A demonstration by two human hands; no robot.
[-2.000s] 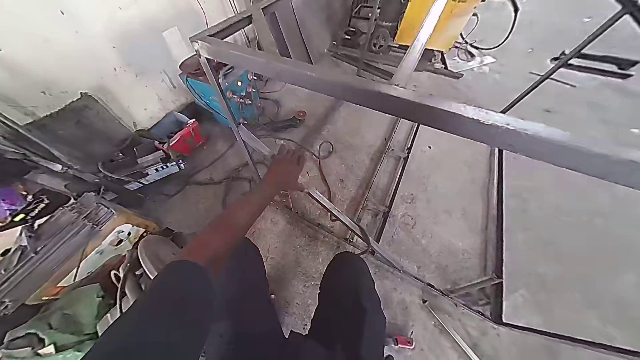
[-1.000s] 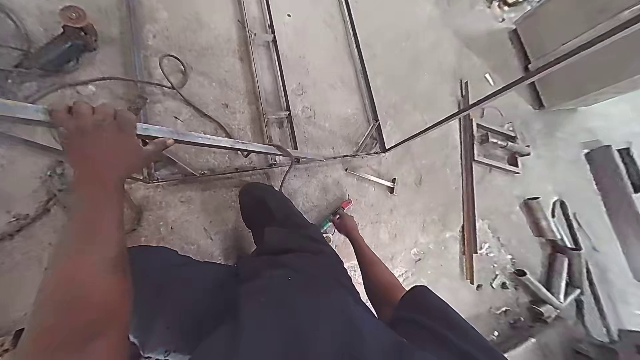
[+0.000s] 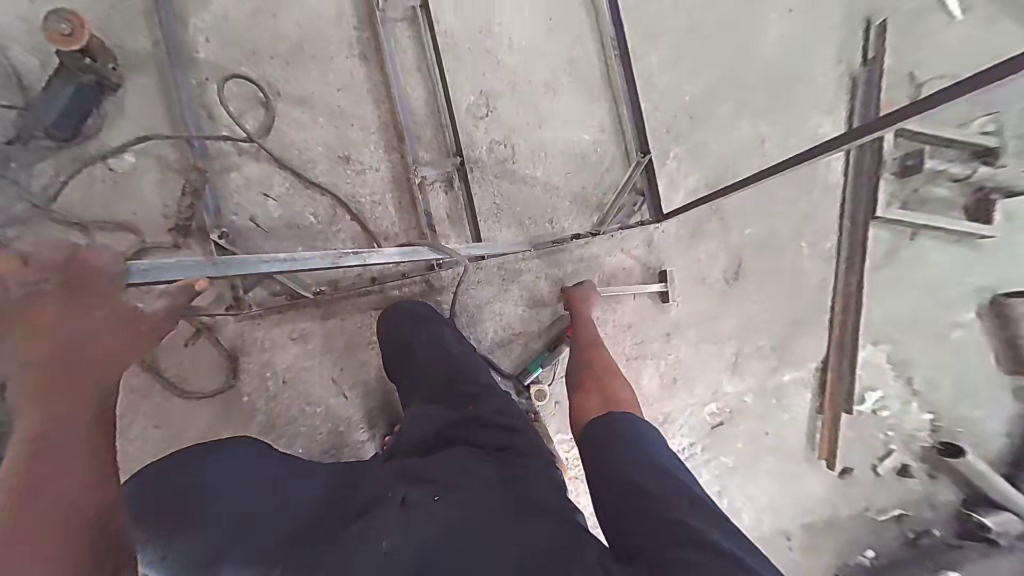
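My left hand (image 3: pixel 88 308), partly blurred, is wrapped around the near end of a long metal bar (image 3: pixel 320 261) of a steel frame at the left. On the right, my right hand (image 3: pixel 581 297) is closed on the handle end of a hammer (image 3: pixel 640 290), whose head points right, low over the concrete floor. Just below that hand an angle grinder or similar green and dark power tool (image 3: pixel 546 356) lies on the floor near my knee; my forearm hides part of it. A small round pale piece (image 3: pixel 539 394) is beside the tool.
An angle grinder (image 3: pixel 72 96) and a looped cable (image 3: pixel 248 136) lie upper left. Further steel bars (image 3: pixel 632 104) of the frame run across the floor. Long rusty steel sections (image 3: pixel 856 240) lie at the right, with pipe offcuts (image 3: pixel 980 480) at the lower right.
My right hand, a second ago at the green and red tool, has moved up to the hammer handle and closed on it. My left hand stays on the bar.
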